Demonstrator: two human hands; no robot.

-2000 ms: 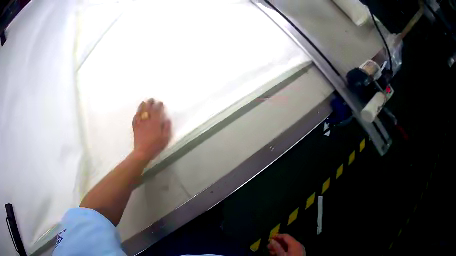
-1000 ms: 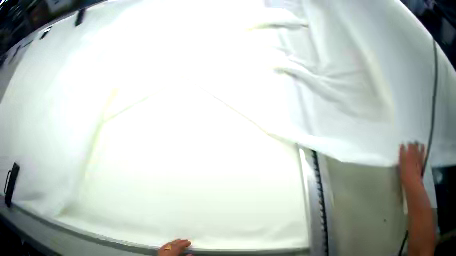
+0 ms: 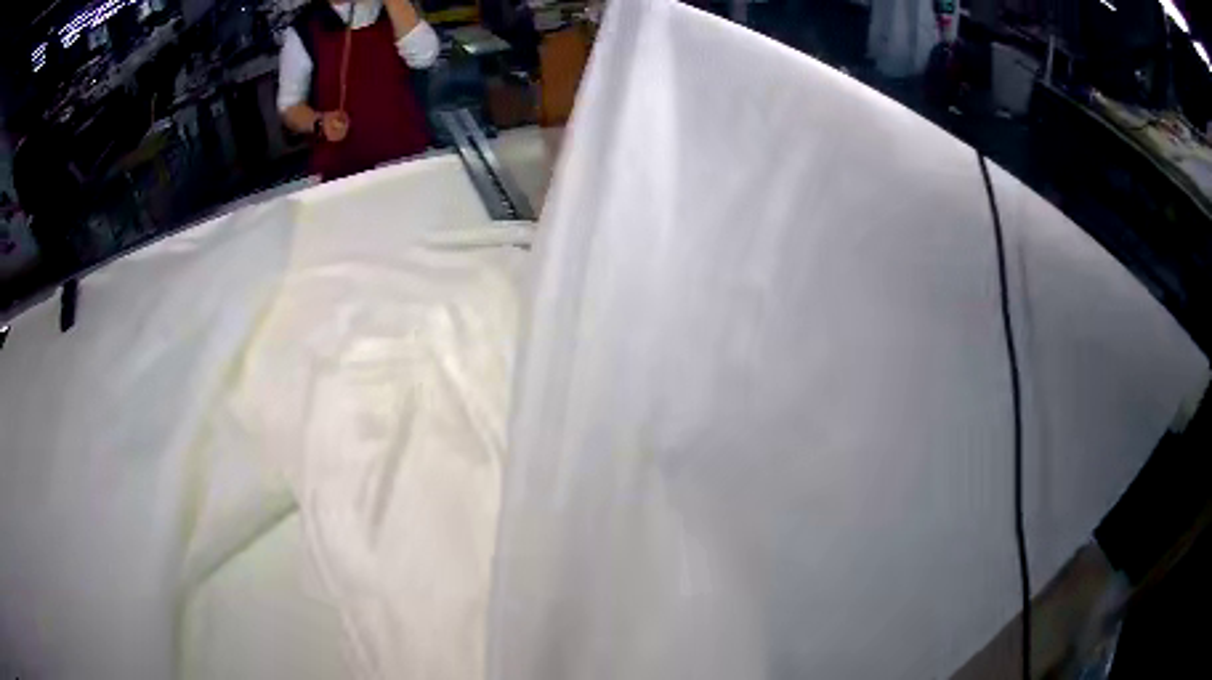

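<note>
A large white fabric ply rises steeply in front of me and fills the middle and right of the head view. To its left it lies bunched in loose folds on the flat white fabric lay. The silver end cutter track shows only at its far end, beyond the folds; the rest is hidden by the cloth. Neither of my hands is in the picture, so I cannot see what they hold.
A person in a dark red apron stands across the table, holding a thin brown stick. A black cloth weight lies at the far left edge. A black power cord hangs down in front of the raised cloth.
The fabric ply has gone from lying over the track to standing raised, with folds over the lay. Both my hands have left the picture. The view has tilted up, and the far person shows.
</note>
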